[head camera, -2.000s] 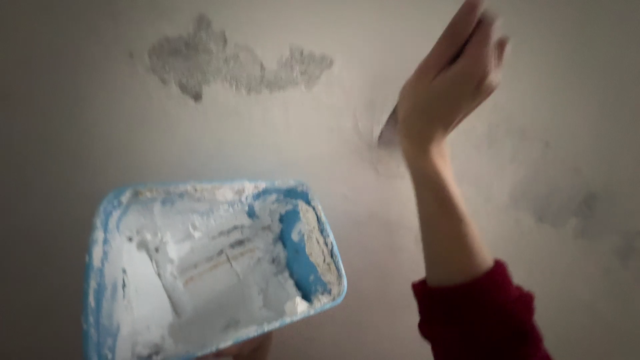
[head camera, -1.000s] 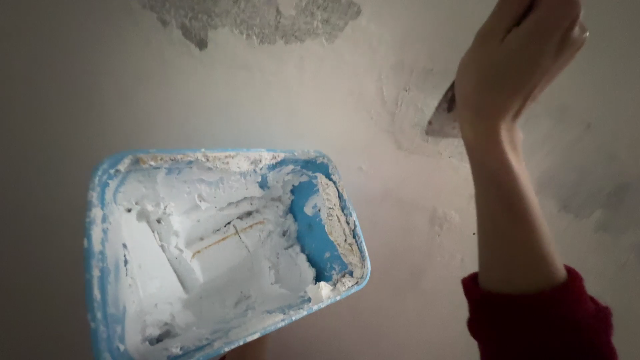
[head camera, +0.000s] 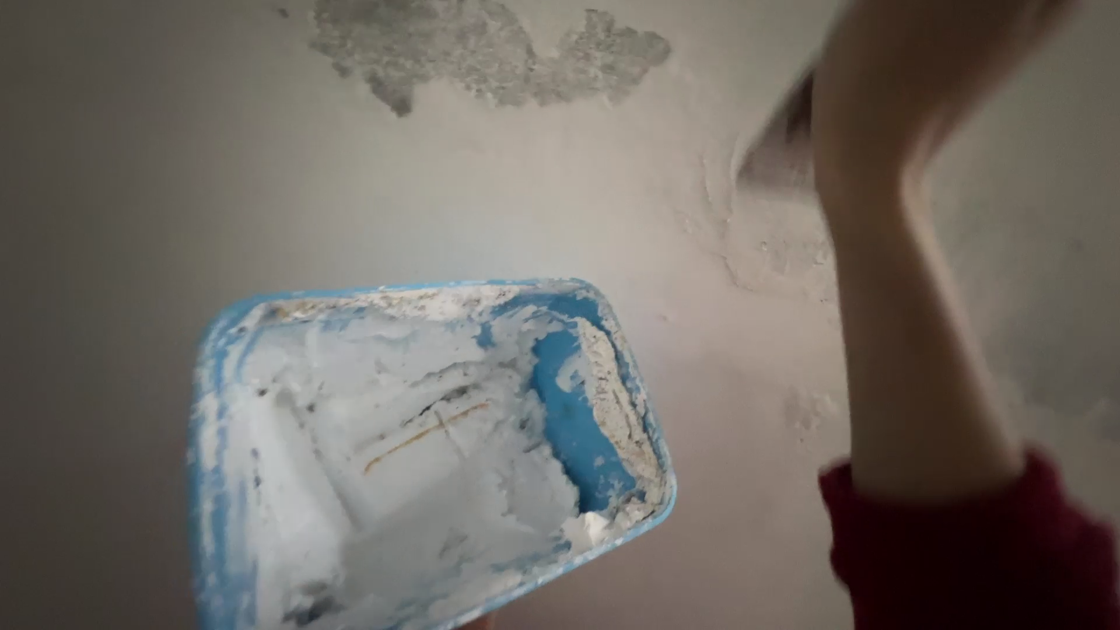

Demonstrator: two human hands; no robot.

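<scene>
A blue plastic tub (head camera: 661,490) coated with white filler (head camera: 420,472) fills the lower left of the view, its open side toward me. Beneath its lower rim shows a sliver of my left hand (head camera: 479,622), which supports the tub; the rest of it is hidden. At the upper right my right hand (head camera: 927,70) is closed around a putty knife (head camera: 779,157), whose handle is hidden by the hand. The blurred blade lies against the wall (head camera: 560,201), beside ridges of wet-looking filler.
A rough grey patch of bare wall (head camera: 490,52) with ragged edges runs along the top, left of the knife. Darker, uneven stains (head camera: 1050,324) mark the wall to the right of my forearm. Small rough spots (head camera: 809,411) lie below the blade.
Over the two seconds my right hand has worked across the wall with the knife, and ridges of filler now show by the blade. The tub stays held at lower left.
</scene>
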